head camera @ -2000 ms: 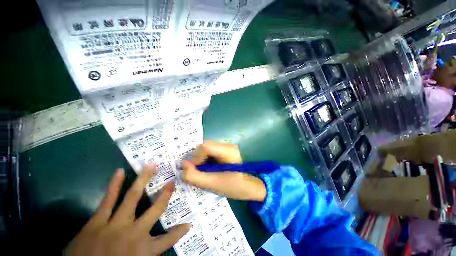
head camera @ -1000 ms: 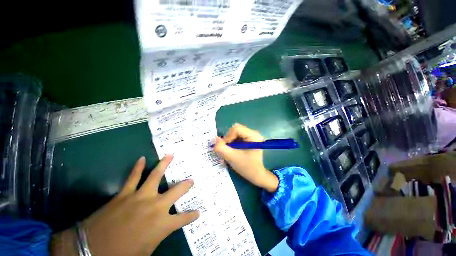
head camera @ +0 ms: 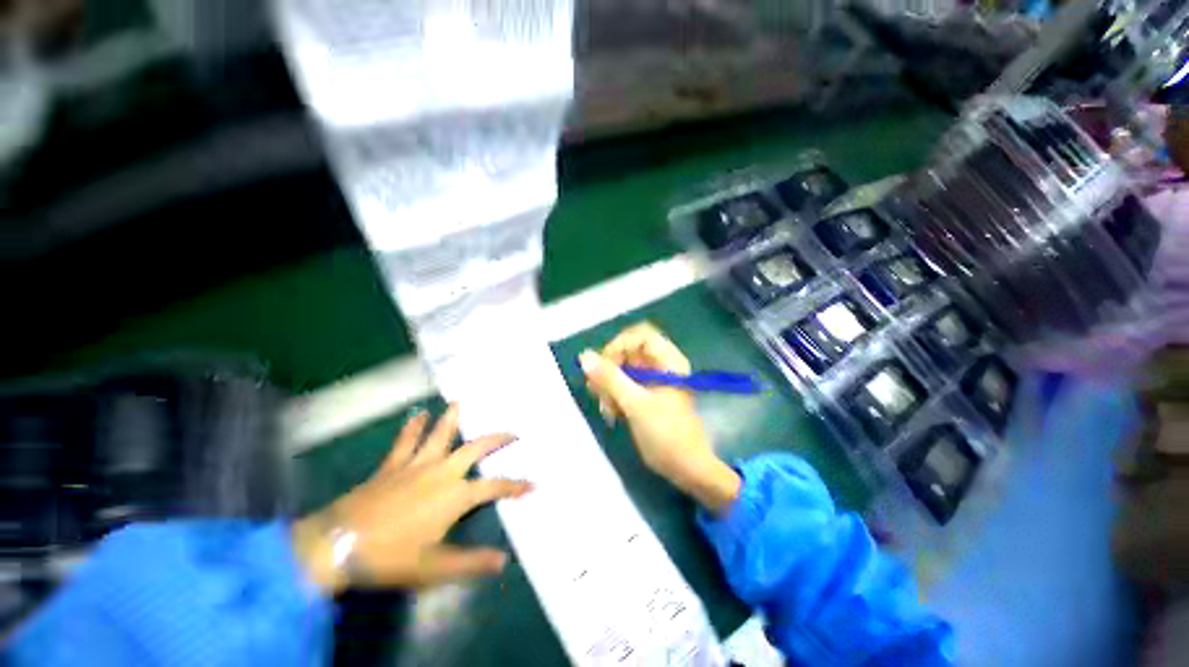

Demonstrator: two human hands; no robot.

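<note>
A long white label strip point(head camera: 476, 319) runs from the top of the view down over the dark green bench to the lower right; its print is mostly blurred. My left hand point(head camera: 424, 502) lies spread, fingertips on the strip's left edge, holding nothing. My right hand point(head camera: 659, 411) holds a dark blue pen point(head camera: 711, 382) just right of the strip; its tip is at my fingers near the strip's edge, and I cannot tell if it touches. Blue sleeves cover both forearms.
A clear blister tray point(head camera: 848, 371) with black devices in two rows lies right of my right hand. Stacked blister trays point(head camera: 1030, 222) stand behind it. Another dark tray stack point(head camera: 144, 443) is blurred at the left. A whitish tape strip point(head camera: 626, 295) crosses the bench.
The view has shifted and blurred. My right hand with the pen has moved off the strip to its right edge. More of my left sleeve and the left tray stack shows.
</note>
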